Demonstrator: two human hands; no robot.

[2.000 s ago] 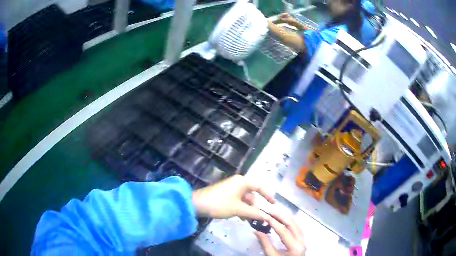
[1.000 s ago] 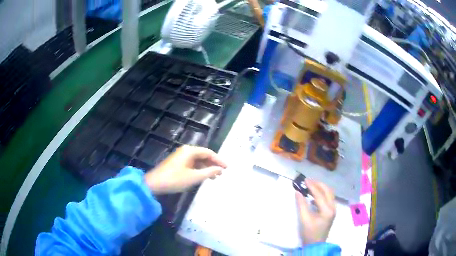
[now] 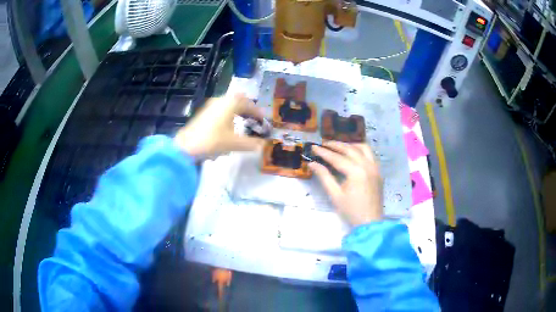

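Note:
Several orange-brown fixtures with dark recesses lie on the grey base plate [image 3: 381, 164]. The front fixture [image 3: 268, 159] lies between my hands. Behind it is another fixture [image 3: 295, 116] with something dark in it, and one more fixture [image 3: 342, 125] lies to the right. My left hand [image 3: 222, 129] holds a small dark part with a shiny face [image 3: 258, 127] left of the fixtures. My right hand [image 3: 350, 173] holds a small black part [image 3: 312, 152] at the front fixture's right edge. The gold-brass press head [image 3: 299, 30] is above and behind the fixtures.
The black blister tray [image 3: 131, 103] is at the left, beside the green conveyor. A white desk fan [image 3: 145, 15] stands behind it. The control panel [image 3: 457, 61] is at the back right. Pink pads [image 3: 420, 187] line the table's right edge. An orange connector [image 3: 222, 278] is at the table's front.
The view has shifted towards the fixtures. Both hands have moved to the fixtures, and my left hand, empty a second ago, now holds a part. The press head no longer covers the fixtures.

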